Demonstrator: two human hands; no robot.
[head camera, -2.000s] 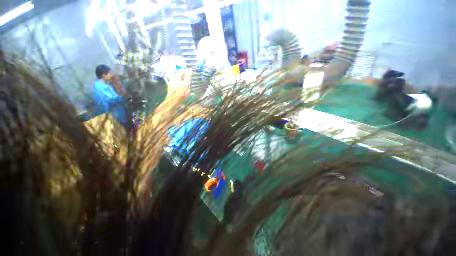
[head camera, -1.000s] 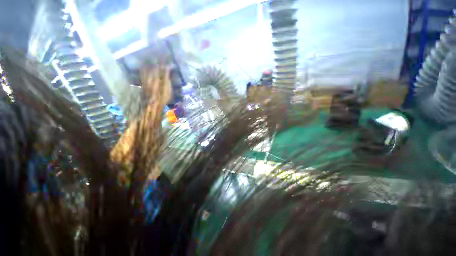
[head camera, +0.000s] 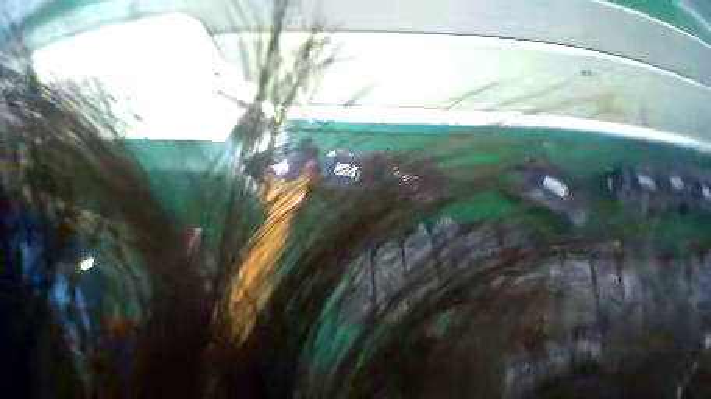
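Observation:
Dark units with small white patches lie in a row on the green mat; one unit (head camera: 555, 187) is right of centre and another (head camera: 344, 170) is near the middle. More grey film-wrapped units (head camera: 592, 280) lie in rows nearer me at the lower right, partly behind my hair. A dark unit with a bright patch (head camera: 281, 167) lies left of the middle. A tan streak below it looks like lit hair; I cannot tell whether a hand is behind it. I make out neither my left hand nor my right hand.
A long pale bench rail (head camera: 468, 78) crosses the top. A bright white sheet-like shape (head camera: 140, 78) is at the upper left. A small red item (head camera: 194, 239) and blurred blue material (head camera: 70, 300) show at the left. Dark hair hangs across the view.
The view has tipped down from the room, hoses and far bench to the near mat. The rail now crosses the top, and the rows of dark units have come into view.

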